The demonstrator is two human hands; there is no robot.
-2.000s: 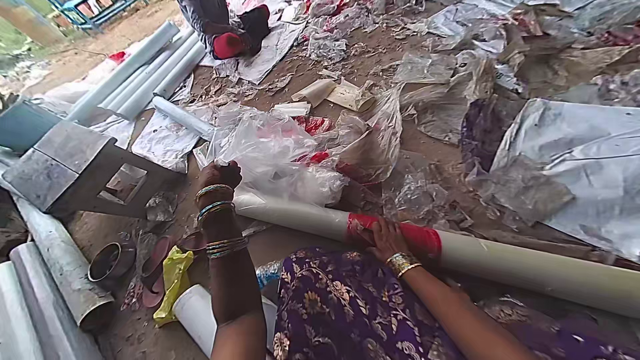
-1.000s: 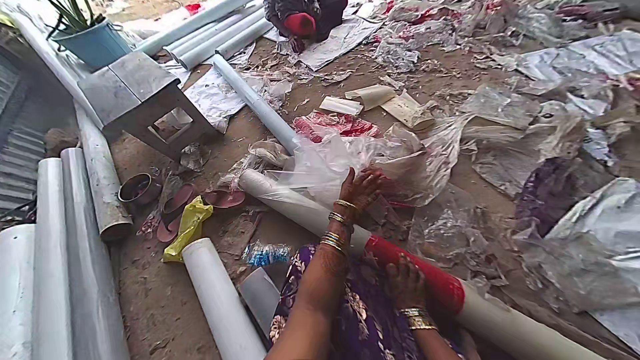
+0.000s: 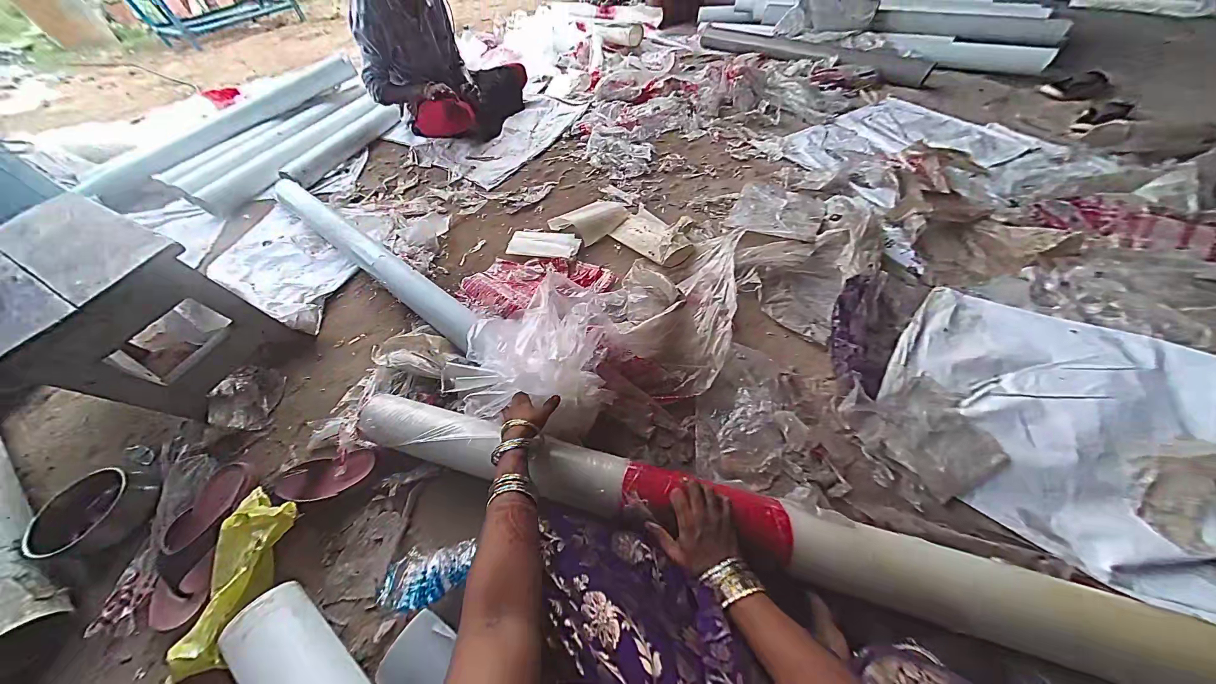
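Observation:
A long whitish pipe point(image 3: 950, 575) lies across my lap, with clear plastic film around its left end and a red band point(image 3: 760, 518) around its middle. My left hand point(image 3: 532, 410) is at the near edge of a bunched clear plastic sheet point(image 3: 556, 347) above the pipe's left part; whether its fingers grip the film is hard to tell. My right hand point(image 3: 698, 522) rests on the red band with its fingers apart. Beyond the plastic, a thinner light-blue pipe point(image 3: 380, 266) lies on the ground.
A grey stool point(image 3: 95, 285) stands left, near a metal bowl point(image 3: 76, 513), slippers point(image 3: 204, 508) and a yellow plastic bag point(image 3: 233, 579). Another person point(image 3: 418, 66) sits beyond, beside stacked pipes point(image 3: 275, 142). Plastic scraps and a white sheet point(image 3: 1064, 408) cover ground to the right.
One second ago my left hand was spread above the pipe beside the plastic; now it is lower, at the bunched film. My right hand has stayed on the red band. The view has swung.

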